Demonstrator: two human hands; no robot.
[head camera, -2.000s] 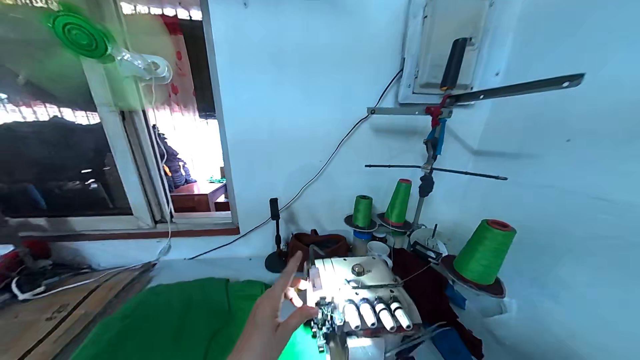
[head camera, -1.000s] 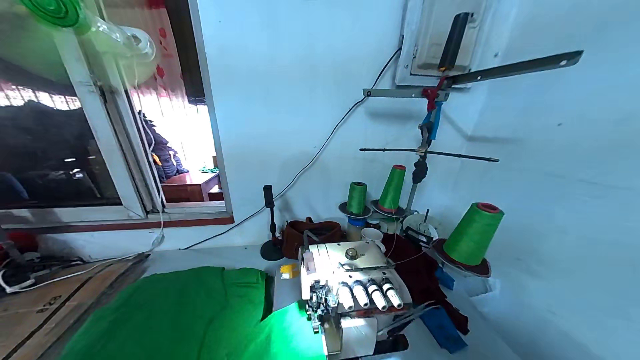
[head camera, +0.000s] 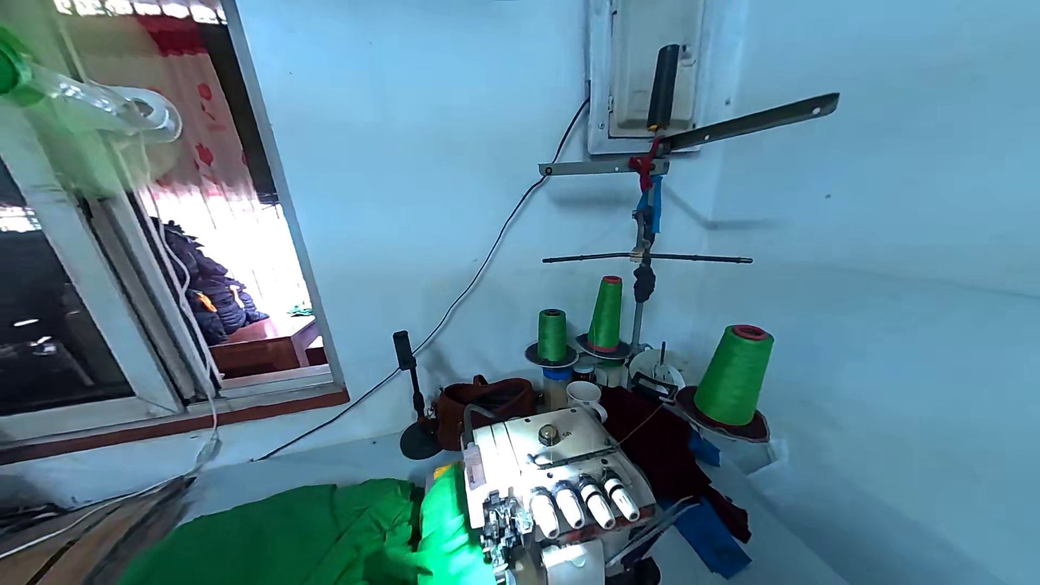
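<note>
Neither my left hand nor my right hand can be made out. A white overlock sewing machine (head camera: 561, 447) stands at the lower middle, with several white-capped tension dials (head camera: 570, 505) across its front. Its lamp lights the metal needle and presser foot area (head camera: 505, 524). Green fabric (head camera: 284, 532) spreads to the left of the machine, and a brightly lit fold (head camera: 451, 524) lies against its left side. Behind and to the right, green thread cones (head camera: 735, 375), (head camera: 605, 315) and a smaller green spool (head camera: 552, 336) sit on round holders.
A metal thread stand (head camera: 642, 244) rises behind the machine. Near the wall are a brown bag (head camera: 487, 402), a black-based stand (head camera: 420, 439) and a white cup (head camera: 583, 396). Dark red cloth (head camera: 650, 439) and blue cloth (head camera: 711, 536) lie right. A window (head camera: 268, 244) is at left.
The hand seen in front of the machine two seconds ago has left the view. Green fabric now rises at the machine's left side, partly covering the yellow item visible there one second ago.
</note>
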